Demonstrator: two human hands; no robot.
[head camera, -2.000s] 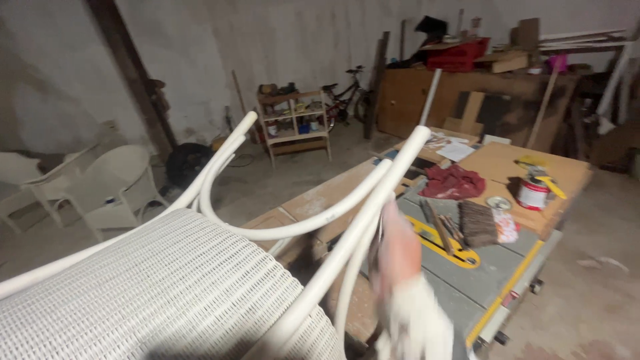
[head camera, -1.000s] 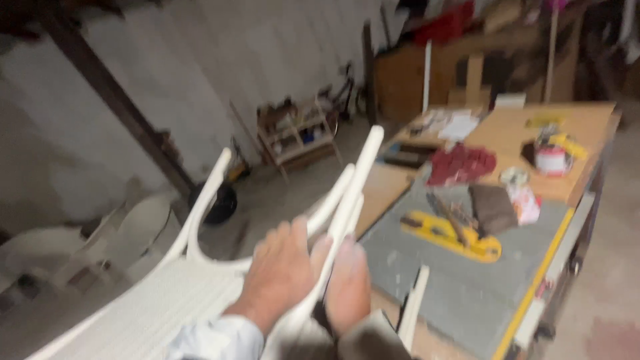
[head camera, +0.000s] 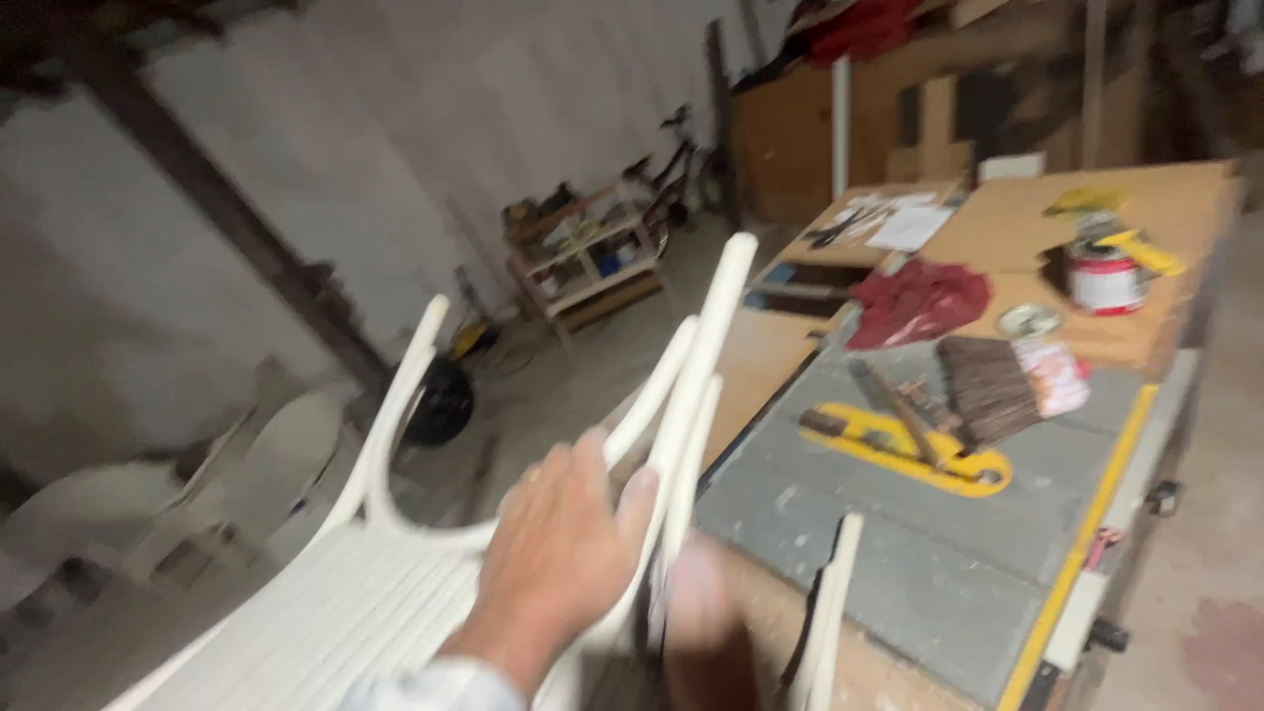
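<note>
A white wicker chair (head camera: 326, 602) with round frame poles lies tipped in front of me, its legs pointing up and away. My left hand (head camera: 558, 538) is closed around the curved brace beside the nearer leg (head camera: 706, 346), thumb toward that leg. Just right of the leg's lower part is my right hand (head camera: 701, 602), strongly blurred; whether it grips anything does not show. The farther leg (head camera: 410, 385) rises at the left. Another slim white pole end (head camera: 834, 602) stands up right of my right hand.
The workbench (head camera: 889, 563) at right holds a yellow tool (head camera: 908, 449), a wide brush (head camera: 987, 390), a red cloth (head camera: 918, 301) and a paint can (head camera: 1106, 276). A small shelf (head camera: 592, 257) stands behind. Other pale chairs (head camera: 267, 464) are at left.
My left hand has come into view and onto the chair's frame since the oldest frame. My right hand has moved lower along the near leg. The view has tilted and shifted.
</note>
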